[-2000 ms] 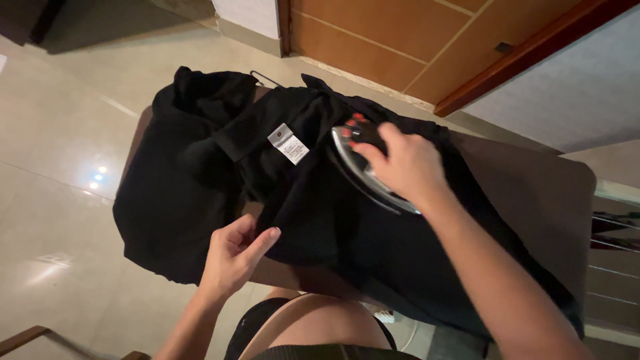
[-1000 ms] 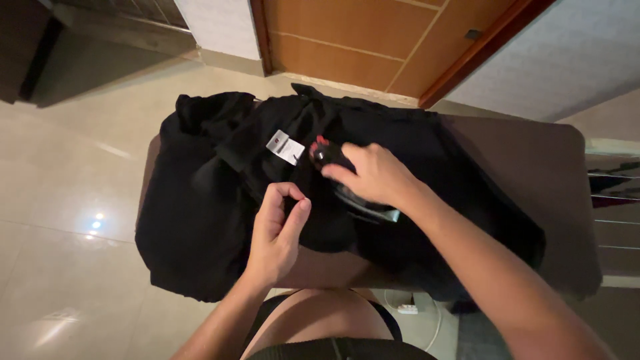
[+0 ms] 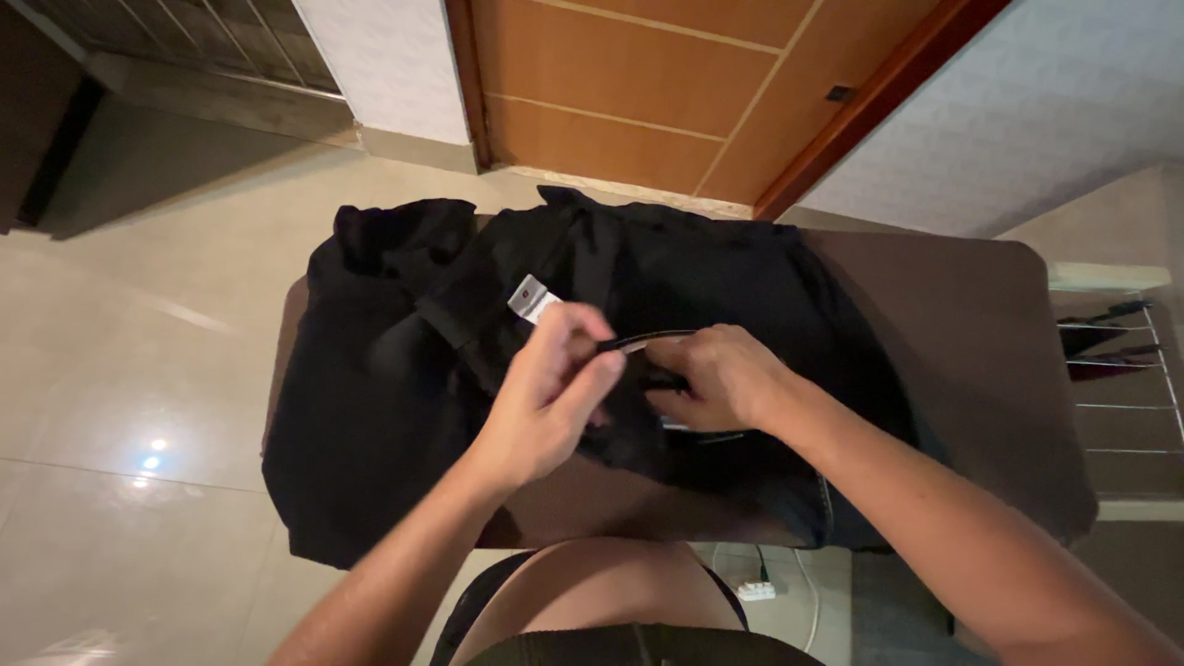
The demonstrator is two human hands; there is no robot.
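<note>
A black garment lies spread over a brown padded ironing board. Its pale tag shows just above my left hand, whose thumb and fingers pinch a thin dark strip or edge that arcs across to my right hand. My right hand is curled over the dark handle of a clothes iron, which is mostly hidden beneath the fingers and rests on the cloth. Whether the strip is the iron's cord or part of the garment cannot be told.
A wooden door stands beyond the board, with a wall corner left of it. At the right is a metal wire rack holding dark items. A white power strip and a cable lie on the floor near my body.
The iron has moved from beside the tag toward the near edge of the cloth. My left hand has risen toward the tag and now pinches a dark strip.
</note>
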